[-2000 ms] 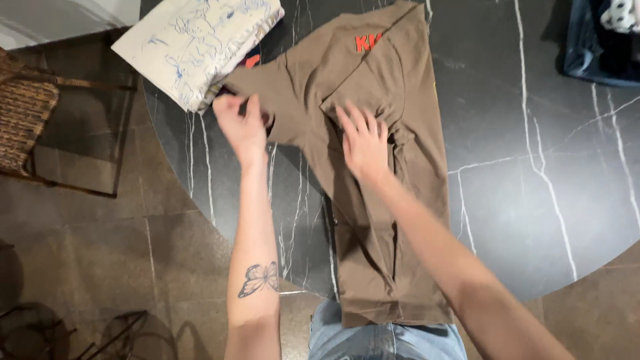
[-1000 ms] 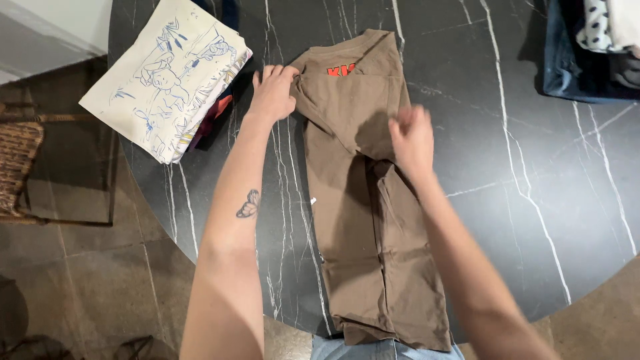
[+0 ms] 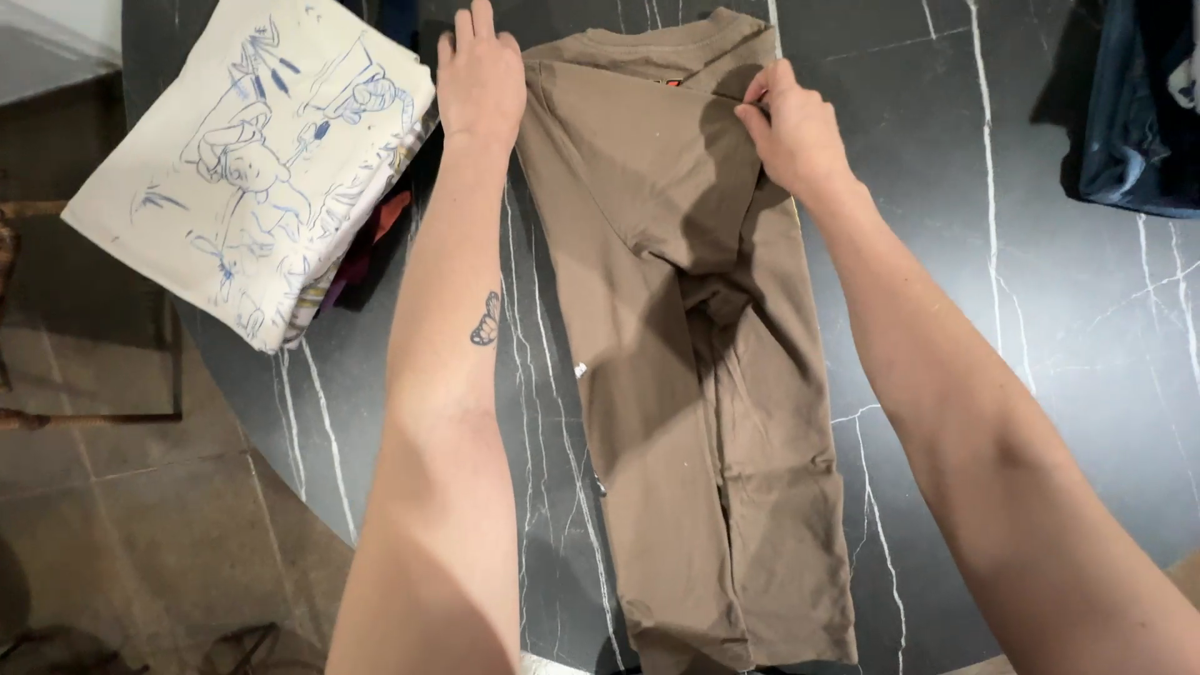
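A brown cotton shirt [image 3: 647,169] lies folded lengthwise on the dark table, its neckline at the far end and a little red print showing below the collar. Its folded layers run down toward the near edge. My right hand [image 3: 797,131] pinches the folded fabric at the upper right, thumb against fingers. At the shirt's upper left edge is my left hand [image 3: 480,80], back up with the fingers extended; whether it grips any cloth cannot be told.
A stack of folded cloth with a cream, blue-drawn piece [image 3: 253,178] on top sits at the left. Dark blue folded clothing [image 3: 1139,122] lies at the upper right. The round black table [image 3: 937,281] has white veins. A woven chair [image 3: 94,412] stands beyond its left edge.
The shirt's left part, spread toward the cream cloth two seconds ago, is now folded in over the body. My right hand, raised off the right edge a second ago, now holds fabric there.
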